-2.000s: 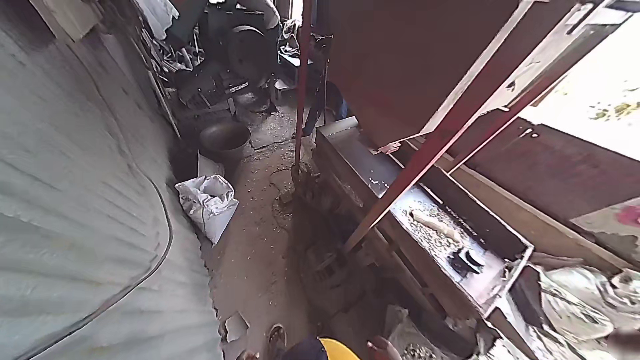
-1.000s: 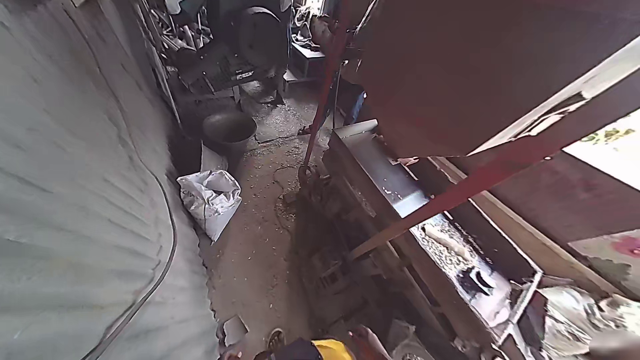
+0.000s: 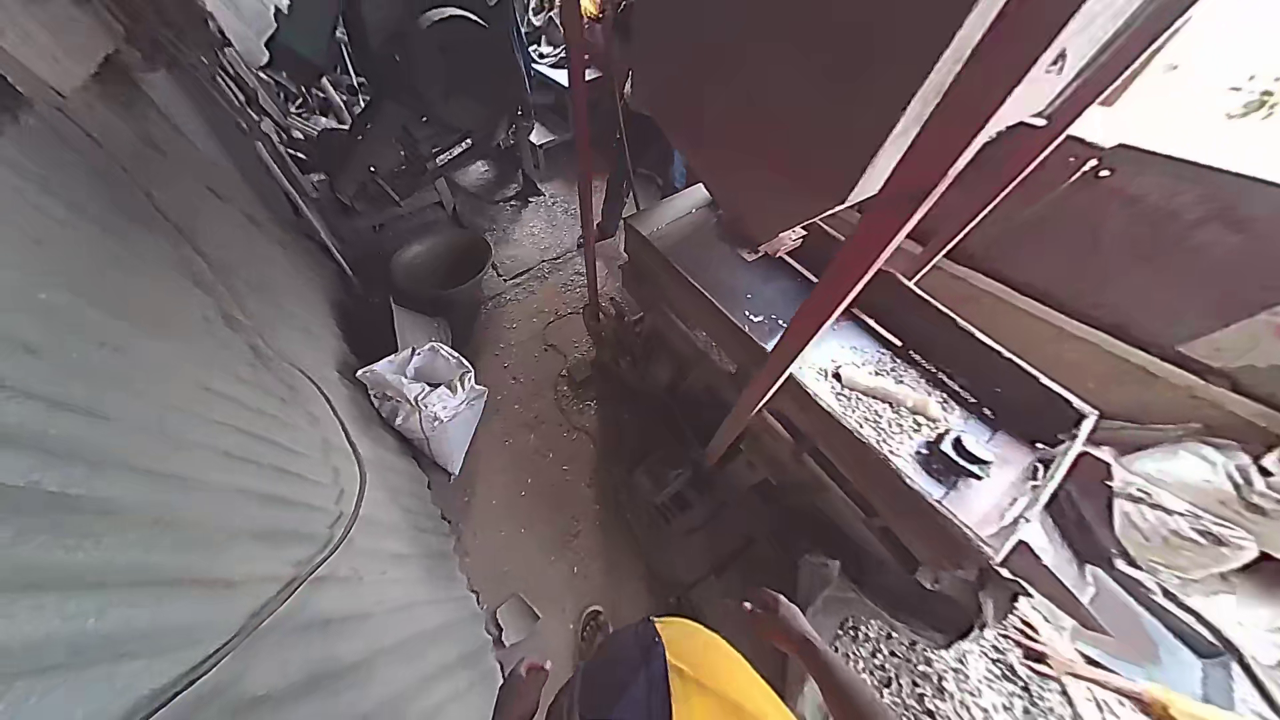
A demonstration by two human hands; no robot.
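Note:
At the bottom edge, my left hand (image 3: 526, 682) is partly cut off beside the dark and yellow garment (image 3: 715, 675); no object shows in it. On the other side of the garment, my right hand (image 3: 778, 618) is raised with fingers apart, holding nothing. Below and right of it lies a heap of small pale pieces (image 3: 900, 668). A long metal trough (image 3: 830, 430) runs beyond this hand, touching neither hand. Inside are small pieces (image 3: 880, 425), a pale cylindrical thing (image 3: 888, 390) and a black object (image 3: 950, 458).
Red metal posts (image 3: 583, 170) (image 3: 830, 300) stand beside and across the trough. Along the left runs a corrugated sheet wall (image 3: 180, 480) with a cable (image 3: 355, 480). A white sack (image 3: 428, 395) and a round tub (image 3: 442, 262) stand by the littered floor (image 3: 525, 480). Plastic sacks (image 3: 1185, 510) lie at right.
My right hand has moved up and outward from the garment, and more of its forearm shows. The view has shifted somewhat. The trough's contents look the same.

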